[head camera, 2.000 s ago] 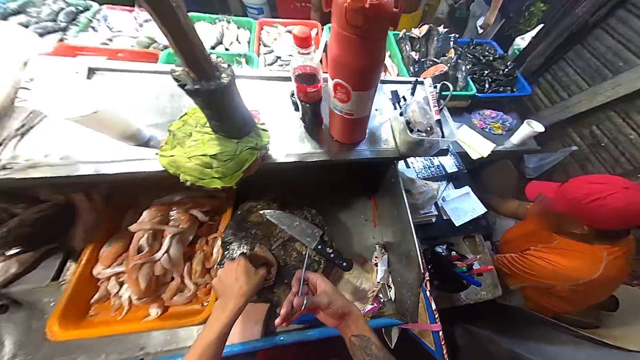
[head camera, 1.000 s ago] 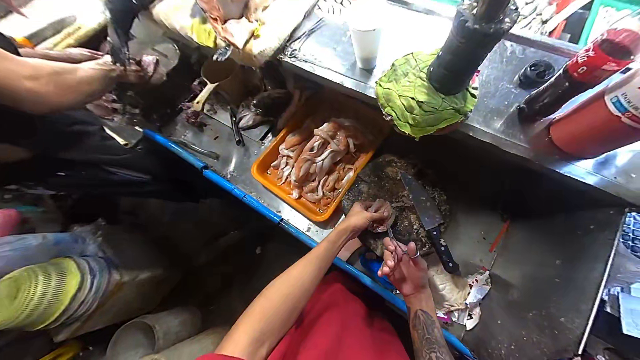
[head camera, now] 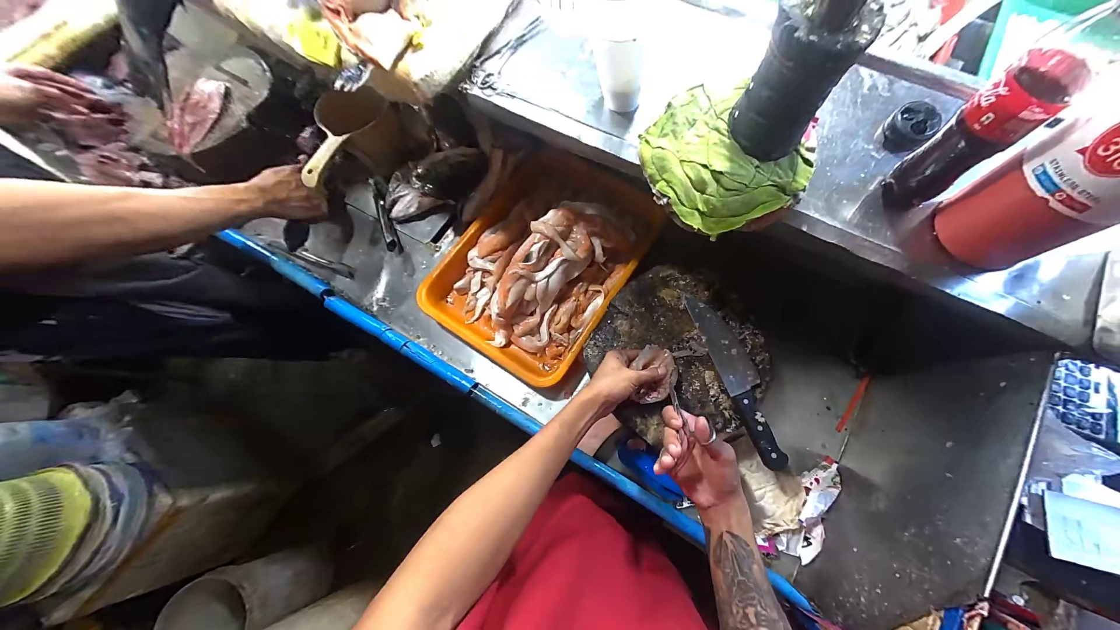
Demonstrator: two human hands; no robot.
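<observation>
A small piece of pale, pinkish flesh [head camera: 654, 376] is held in my left hand [head camera: 623, 381] over the near edge of a dark round chopping block [head camera: 647, 319]. My right hand [head camera: 700, 459] grips a slim metal tool [head camera: 681, 418], which looks like scissors; its tip touches or nearly touches the flesh. A kitchen knife [head camera: 724, 350] with a black riveted handle lies across the block's right side. Left of the block, an orange plastic tray [head camera: 541, 376] holds a heap of pale and orange fleshy strips [head camera: 542, 280].
At the left, a co-worker's hand [head camera: 293, 192] is by a brown dipper [head camera: 350, 122]. A leaf-wrapped bundle [head camera: 726, 166], a white cup [head camera: 619, 74], a cola bottle [head camera: 971, 131] and a red flask [head camera: 1024, 206] stand on the raised steel ledge. Blue edging [head camera: 437, 363] runs along the counter front.
The view has swung far to the left since the oldest frame. The co-worker's near hand has moved beside the dipper since one second ago. My hands stay near the block.
</observation>
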